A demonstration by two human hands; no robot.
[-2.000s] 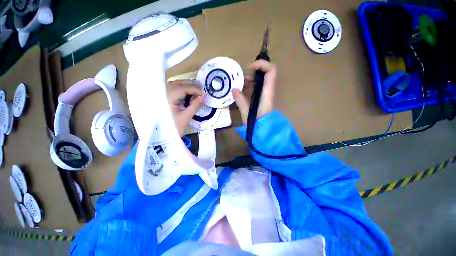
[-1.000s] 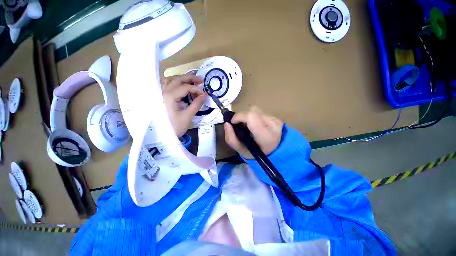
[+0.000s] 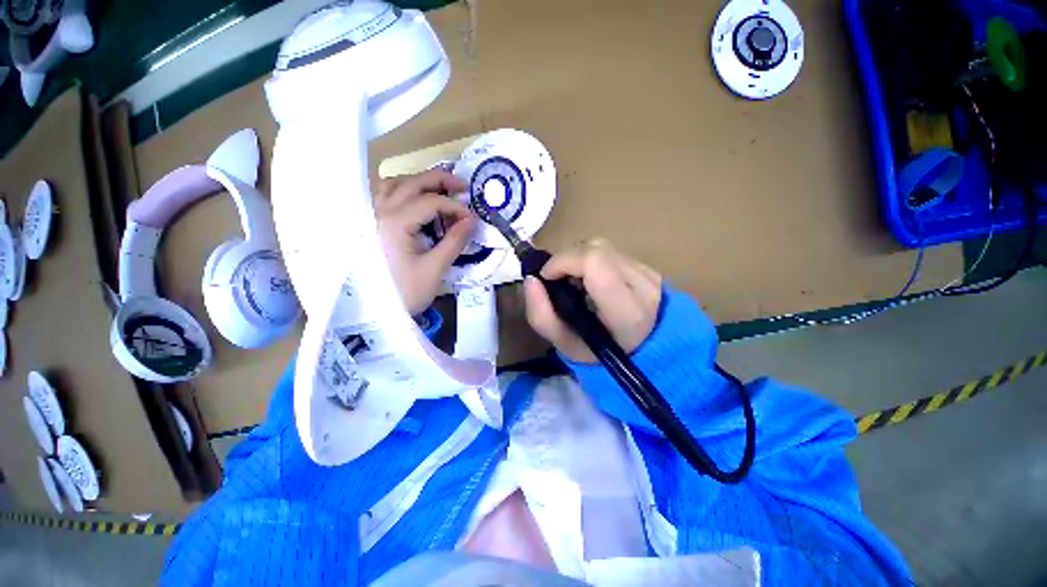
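A white speaker baffle plate [image 3: 530,172] rests over the ear cup housing [image 3: 473,266] on the cream fixture block [image 3: 402,163]. My right hand [image 3: 597,296] holds the black soldering iron [image 3: 609,350], its metal tip at the plate's dark centre ring. My left hand [image 3: 423,227] is at the plate's left edge, fingertips pinched close to the iron tip; a lead wire there is too small to make out. The white headphone [image 3: 327,218] arches close to the camera and hides part of my left hand. A small circuit board [image 3: 342,373] shows in its near cup.
A second headphone [image 3: 136,247] lies at left. Another baffle plate [image 3: 758,48] lies at upper right. The blue tray [image 3: 901,218] at right holds a green round item and a blue ring. More plates [image 3: 76,464] lie at far left, beyond a brown ledge.
My right hand turned the iron from pointing away to touching down on the plate, then shifted slightly. The plate moved from between both hands to lying by my left fingers.
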